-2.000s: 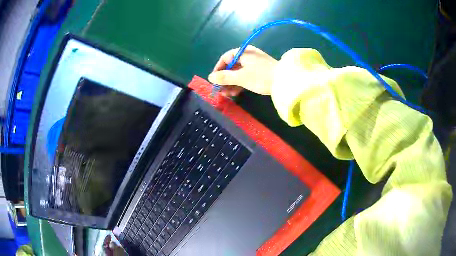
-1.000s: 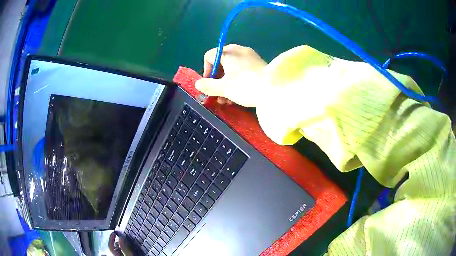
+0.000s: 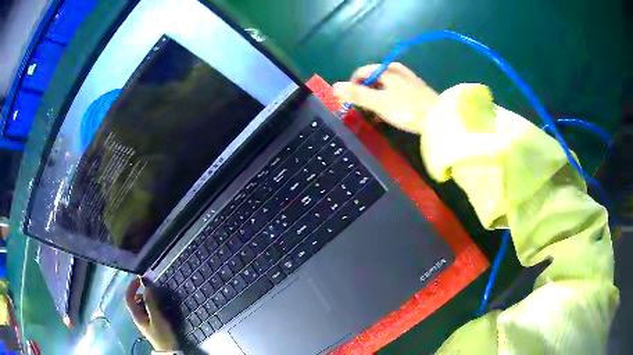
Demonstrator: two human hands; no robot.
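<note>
An open laptop (image 3: 347,256) lies on a red-orange foam pad (image 3: 451,239). Its screen (image 3: 166,139) shows a dark window with pale text on a light desktop. My right hand (image 3: 392,93) holds the blue network cable (image 3: 479,47) between thumb and fingers at the laptop's right side edge near the hinge. The plug end is mostly hidden by the fingers, so I cannot tell if it is seated. My left hand (image 3: 151,319) is at the laptop's left edge near the hinge, partly hidden by shadow; whether it holds anything is unclear.
A green bench (image 3: 291,28) lies under and behind the laptop. Blue crates (image 3: 35,76) stand at the upper left. Another dark flat device (image 3: 59,277) and thin cables lie at the lower left. More blue cable loops at the right, behind and below my yellow sleeve.
The view has shifted, so the laptop sits further right and is turned. More of my left hand shows at the left edge. My right hand stays at the side port with the cable.
</note>
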